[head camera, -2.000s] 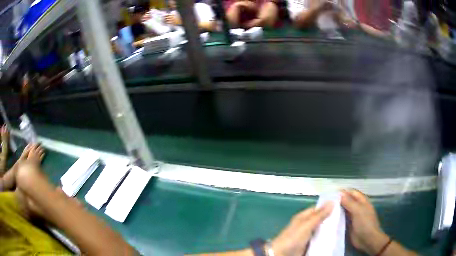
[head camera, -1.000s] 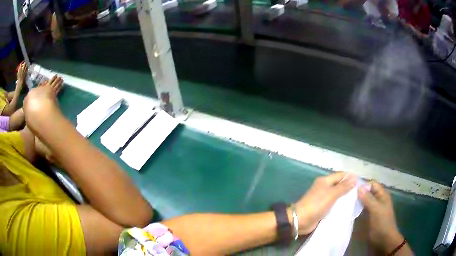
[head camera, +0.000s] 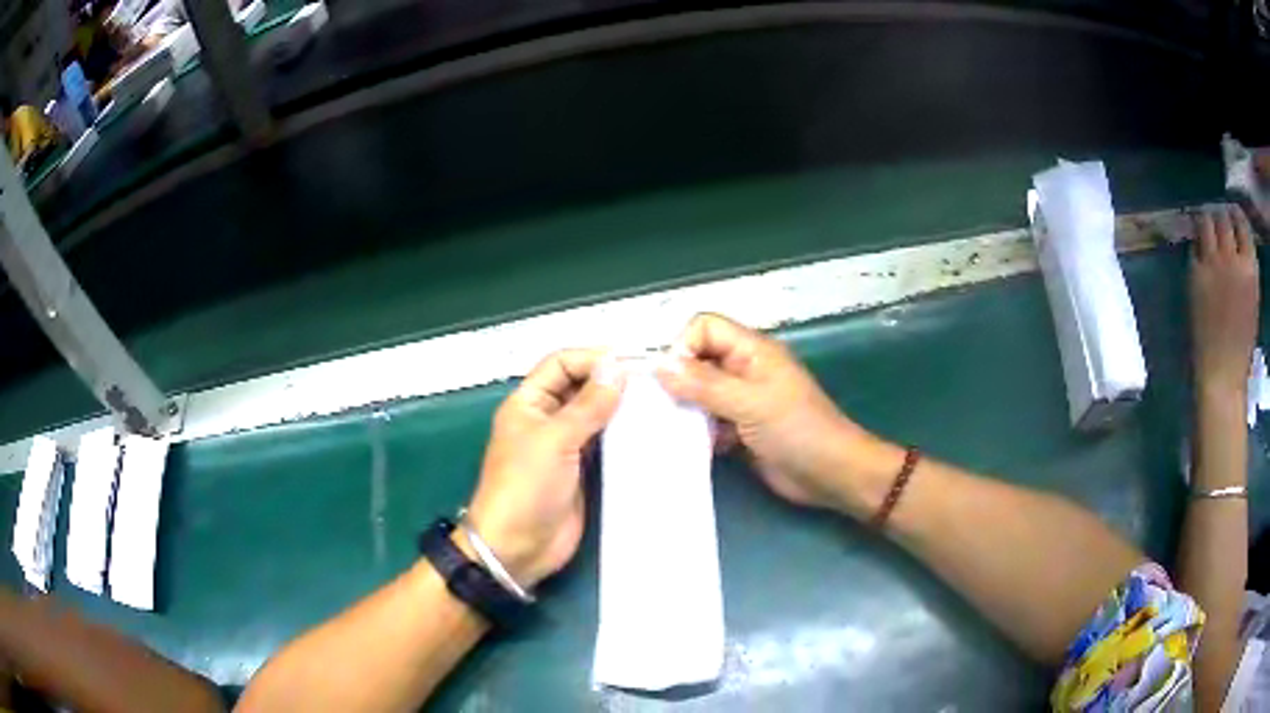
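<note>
A white wrapped item (head camera: 659, 543) hangs flat over the green worktop, its far end pinched between my two hands. It is a soft, flat white strip, a bit wider at the near end, with no print seen. My left hand (head camera: 546, 467), with a black band and a light bangle at the wrist, grips its top left corner. My right hand (head camera: 766, 407), with a red-brown bracelet, grips its top right corner. What is inside the wrap cannot be seen.
Long white strips (head camera: 137, 522) lie side by side at the left by a metal post (head camera: 63, 293). A slim white carton (head camera: 1093, 314) with white sheet on it lies at the right, near a neighbour's arm (head camera: 1221, 376). Chipped white edge strip (head camera: 488, 359) borders the dark channel.
The view has swung right, so the white strips and post sit farther left and the carton at right shows whole. The wrapped item now hangs straight and flat between my hands.
</note>
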